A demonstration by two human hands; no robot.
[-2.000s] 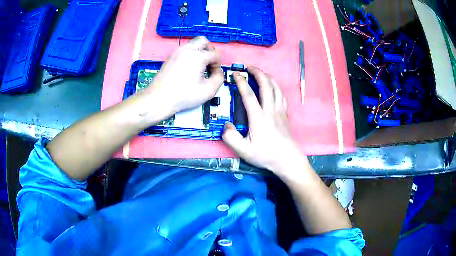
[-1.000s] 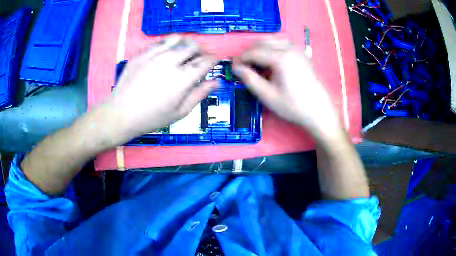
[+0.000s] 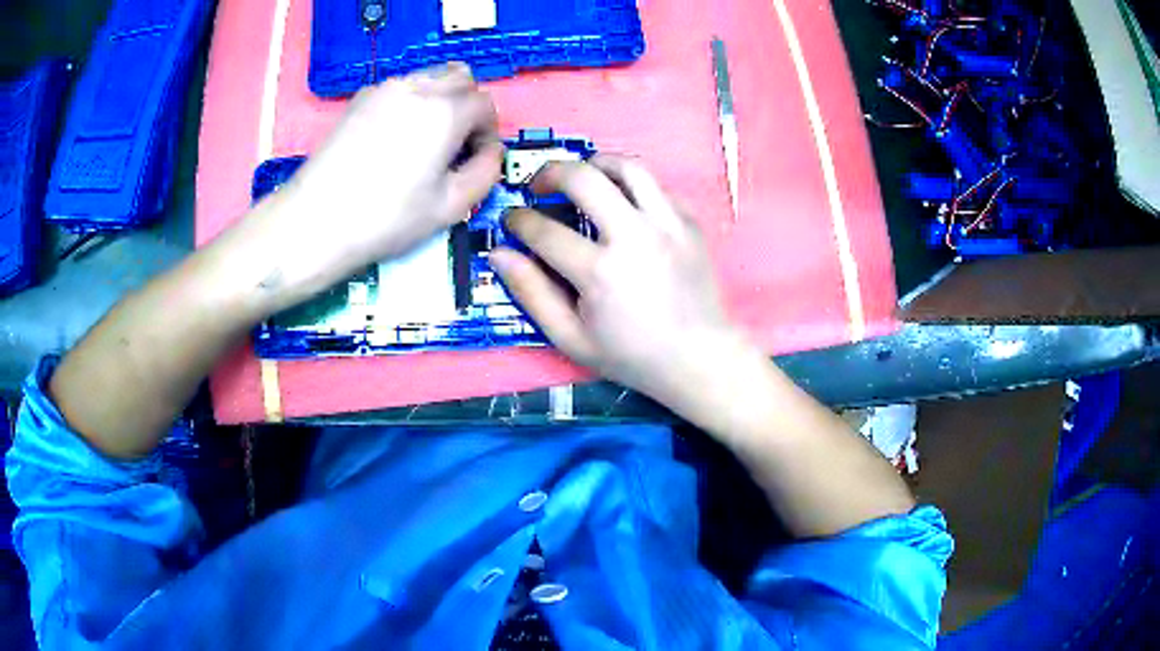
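Observation:
The front housing half (image 3: 420,341) lies open on the pink-red mat, its long edge towards me. Inside it a white plate (image 3: 415,293) and part of a green board (image 3: 333,312) show. A small circuit board (image 3: 524,163) shows at the far edge, between my hands. My left hand (image 3: 405,159) is over the far left part of the housing, thumb and fingers bent together; whether it pinches something I cannot tell. My right hand (image 3: 608,261) rests over the right part with bent fingers, hiding that end; I cannot tell if it grips anything.
The back cover (image 3: 477,38) lies at the mat's far side. Slim tweezers (image 3: 726,121) lie on the mat (image 3: 776,242) at the right. Closed blue housings (image 3: 127,115) stand at the left. Wired blue cylinders (image 3: 980,153) are piled at the right, beside a brown cardboard flap (image 3: 1043,290).
My right hand has come down from the far side of the housing onto its right part. My left hand has moved slightly towards the far edge. The view has shifted sideways.

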